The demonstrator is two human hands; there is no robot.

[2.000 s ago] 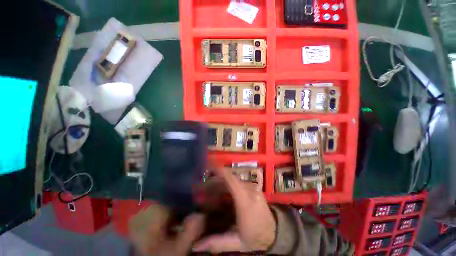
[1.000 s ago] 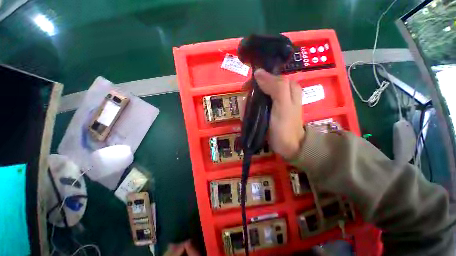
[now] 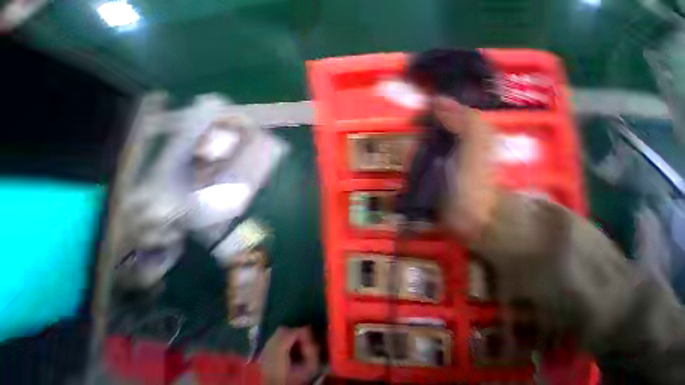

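Observation:
The frame is blurred. My right hand (image 3: 469, 169) grips the black handheld barcode scanner (image 3: 430, 177) above the red phone tray (image 3: 328, 225). The scanner's head is over the tray's top row, beside a white barcode label (image 3: 399, 93) and a black keypad phone (image 3: 526, 89). Its cord hangs down over the tray. Gold phones, backs up, lie in compartments, one in the lower left column (image 3: 402, 344). My left hand (image 3: 289, 356) is at the bottom edge, left of the tray, partly cut off; whether it holds anything is unclear.
A gold phone (image 3: 246, 289) with a white cable lies left of the tray. A sample phone (image 3: 218, 144) lies on a white sheet (image 3: 263, 154), near a white mouse (image 3: 220, 201). A monitor with a cyan screen (image 3: 45, 256) stands far left. Red trays (image 3: 143, 359) are at lower left.
The scanner, low at the left of the tray two seconds ago, is now over the tray's top. The view has shifted since one second ago, and more of my left hand shows at the bottom.

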